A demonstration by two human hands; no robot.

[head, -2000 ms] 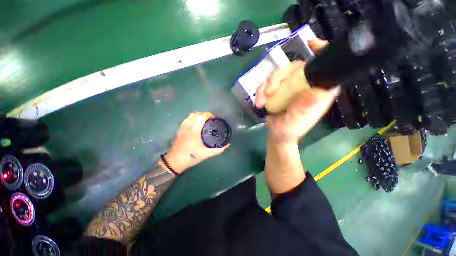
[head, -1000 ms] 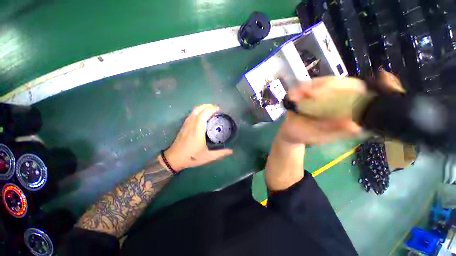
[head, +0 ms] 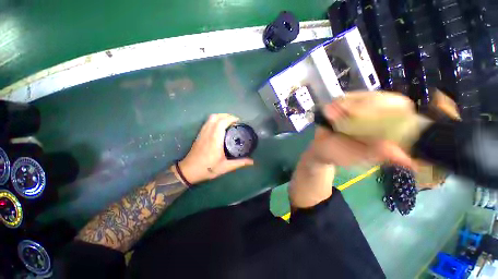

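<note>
My left hand [head: 208, 150] is wrapped around a black cylindrical device unit [head: 241, 141], held upright on the green mat with its round, holed end facing up. My right hand [head: 355, 133] is blurred and grips the tan-wrapped part of an electric screwdriver [head: 377, 115]. Its black body reaches to the right edge, and its tip is near the front of the white screw feeder [head: 312, 72], right of the unit. The feeder is open on top with its mechanism showing. Screws are too small to tell.
Another black unit [head: 281, 31] sits on the white strip [head: 180, 55] at the back. Lit cylinders [head: 28, 177] stand at the left edge. Stacked black trays [head: 431, 52] fill the upper right. On the floor are a heap of small dark parts [head: 400, 190] and a blue stool [head: 451, 265].
My right hand and the screwdriver moved right and down from the feeder's top, uncovering it. My left hand still holds the unit. A ring at left changed from pink to orange to yellow.
</note>
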